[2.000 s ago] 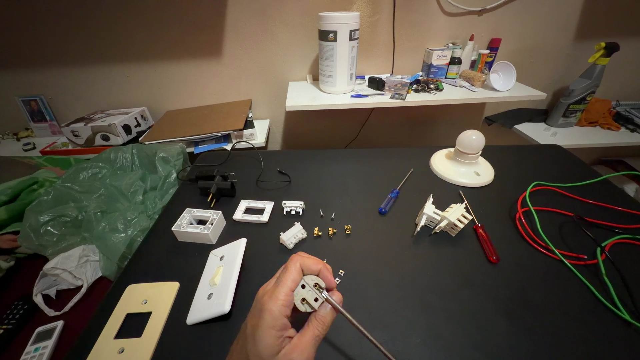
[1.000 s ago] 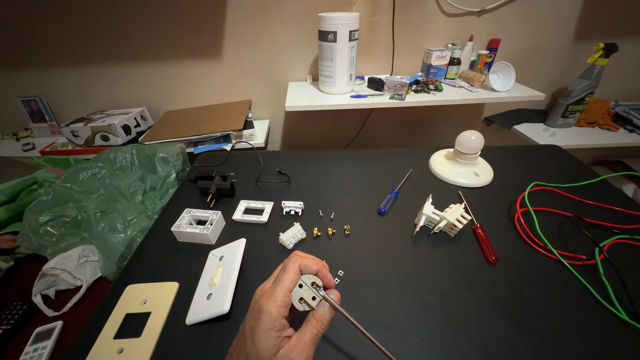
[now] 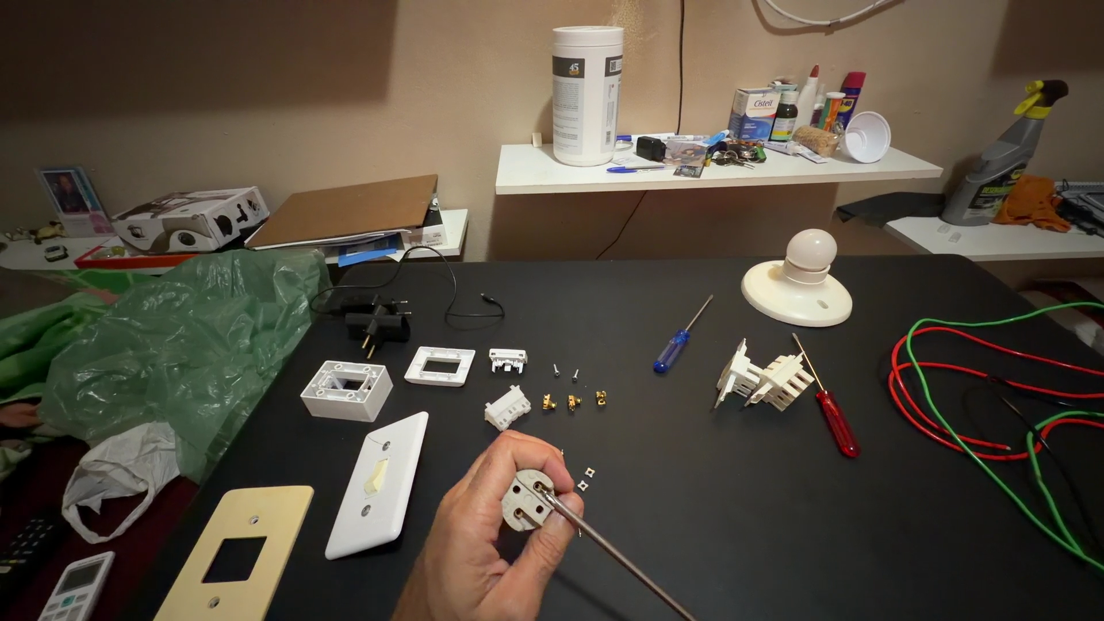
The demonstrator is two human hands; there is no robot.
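Observation:
My left hand, low in the middle of the view, pinches a round, light grey electrical fitting with several dark holes, between thumb and fingers. The tip of a long metal screwdriver shaft sits at one of its holes; the shaft runs out at the bottom edge, its handle hidden. My right hand is out of view. Just beyond my left hand lie a white plastic switch module, several brass terminals and two small screws. Small square metal pieces lie beside my fingers.
Left are a white wall switch plate, a beige cover plate, a white box and a white frame. Right are a blue screwdriver, white socket modules, a red screwdriver, a lamp holder and coiled wires.

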